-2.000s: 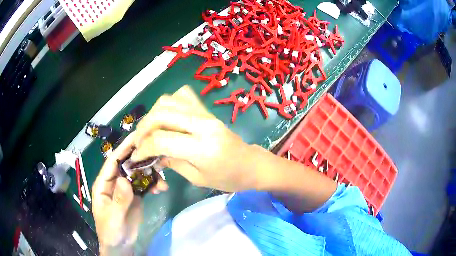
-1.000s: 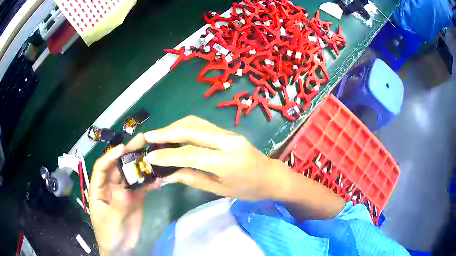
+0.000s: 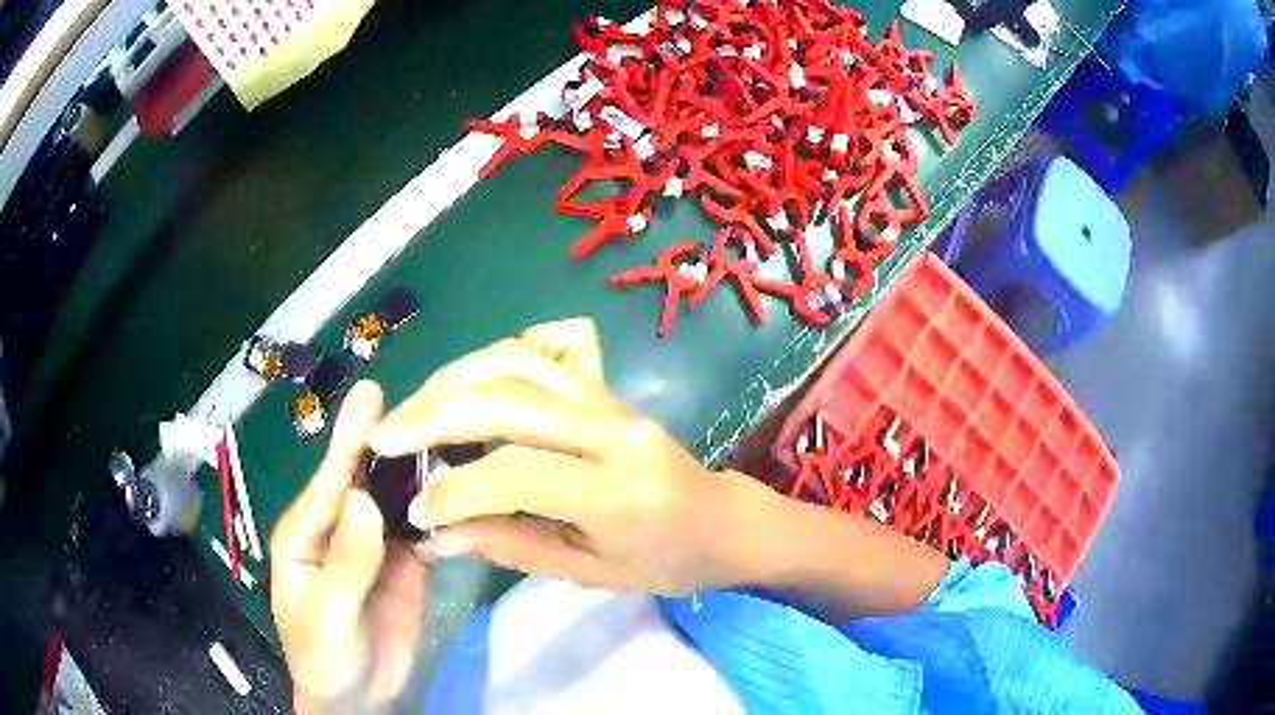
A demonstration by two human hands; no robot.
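Observation:
My left hand and my right hand meet low in the head view, left of centre. Between their fingers they hold a small dark device unit, mostly hidden by the fingers. Its inside does not show now. Several open units with gold-brown inner parts and dark plates lie on the green bench just beyond my left hand, one of them here.
Red spring clamps are heaped at the far middle. A red partitioned tray with clamps along its near side is at right, beside a blue stool. Red and white sticks, a white wipe and a dark tray are at left.
The unit has turned between my hands, and its gold and white inside no longer shows. My right hand's fingers have closed around it. The loose unit nearest my left hand is uncovered.

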